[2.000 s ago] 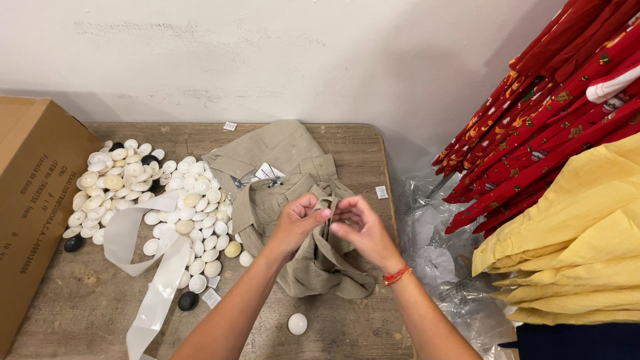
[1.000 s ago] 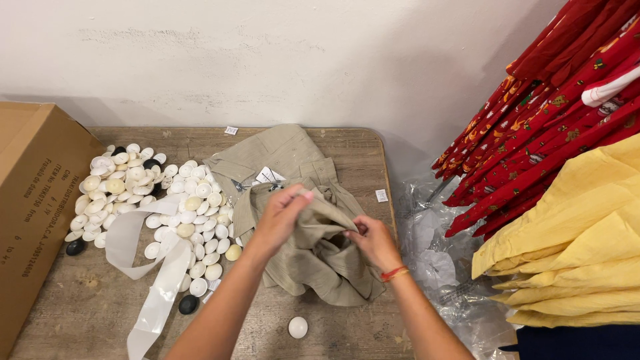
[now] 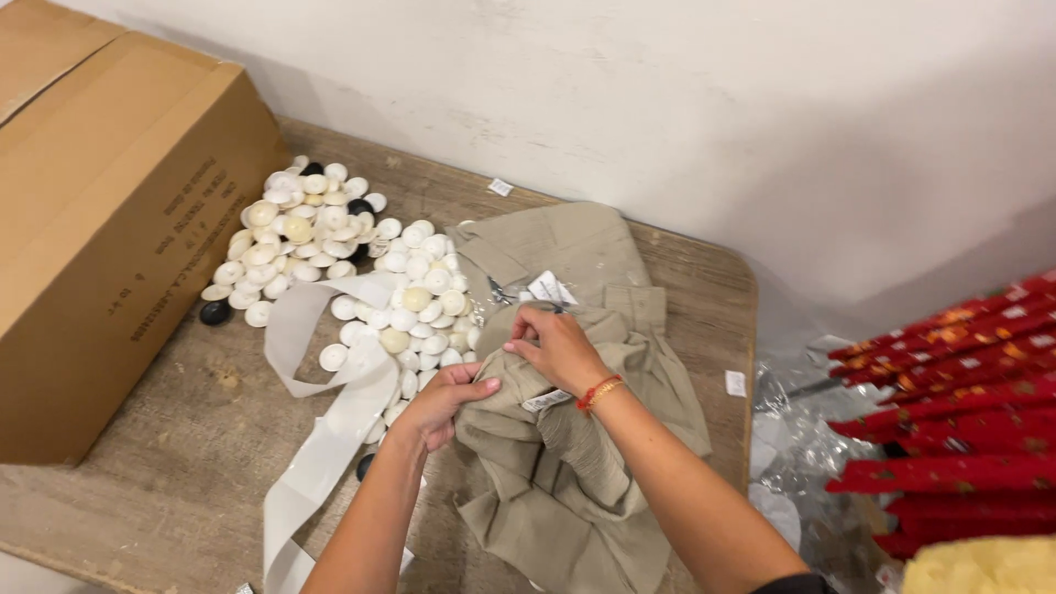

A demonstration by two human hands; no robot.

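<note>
A khaki-grey cloth garment [image 3: 577, 511] lies bunched on the wooden table, partly turned so that a white label [image 3: 546, 400] shows inside it. My left hand [image 3: 450, 402] pinches its left edge between thumb and fingers. Just above and to the right, my right hand [image 3: 554, 342], with a red and gold bracelet at the wrist, pinches the same cloth. Behind the hands lies more khaki cloth [image 3: 569, 239], with clear plastic and a white tag [image 3: 551, 287] on it. To the left is a pile of round white, cream and black security tags [image 3: 417, 272].
A large cardboard box [image 3: 140, 223] with printing stands at the left. A whitish plastic strip [image 3: 318, 462] curls over the wooden table [image 3: 181, 503]. Small labels [image 3: 735, 383] lie at the table's edge. Red patterned clothes [image 3: 957, 429], yellow cloth [image 3: 982, 568] and clear plastic [image 3: 804, 437] are at the right.
The view has turned and shifted left. The garment has been turned about, and a white label inside it now shows. Both my hands have moved to its left edge, closer together than a second ago.
</note>
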